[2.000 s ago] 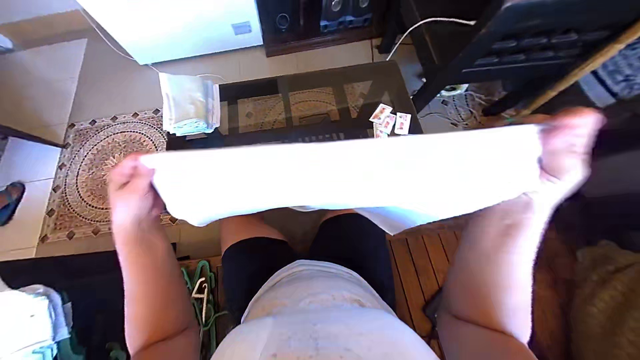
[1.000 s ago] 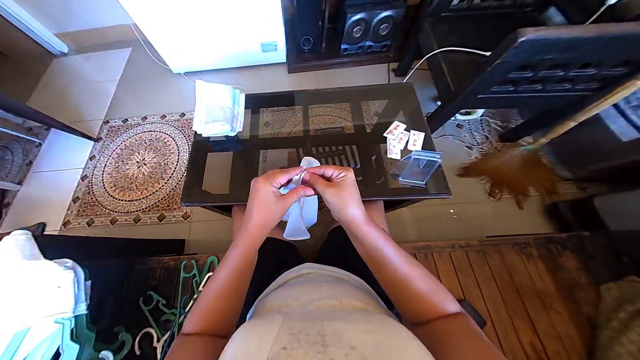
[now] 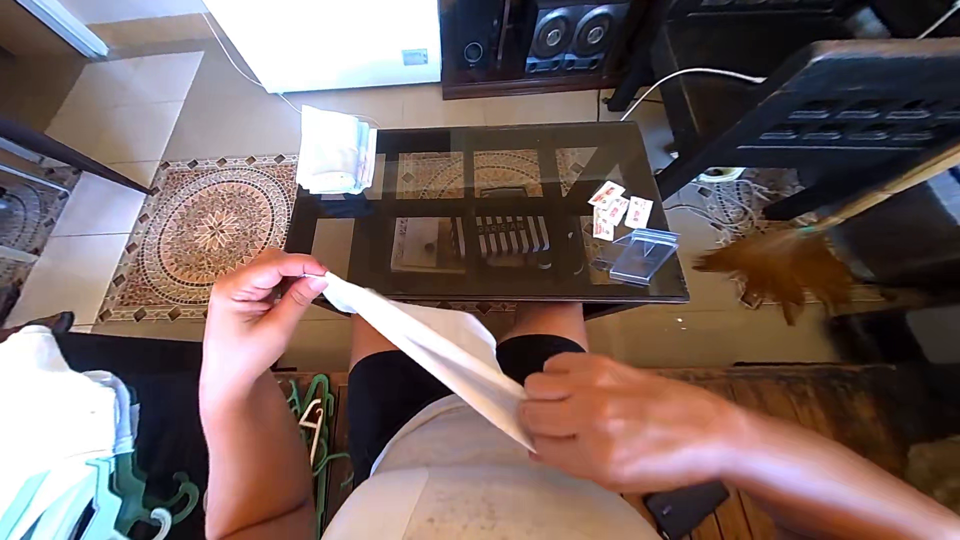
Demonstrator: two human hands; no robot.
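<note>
A white cloth (image 3: 439,341) is stretched slantwise between my hands, above my lap. My left hand (image 3: 262,307) pinches its upper left corner between thumb and forefinger, near the table's front edge. Lower and to the right, my right hand (image 3: 600,420) grips the other end, with its fingertips partly hidden. A stack of folded white cloths (image 3: 336,154) lies on the back left corner of the dark glass-topped table (image 3: 420,289).
Small printed cards (image 3: 616,210) and a clear plastic case (image 3: 645,256) lie at the table's right. White garments (image 3: 56,397) and green hangers (image 3: 319,420) are at the left. A dark phone (image 3: 686,508) rests on the wooden bench (image 3: 795,397). A feather duster (image 3: 780,266) is at the right.
The cloth was bunched between my two close hands one second ago. Now the hands are apart, the left farther left, the right lower and farther right, with the cloth drawn out between them.
</note>
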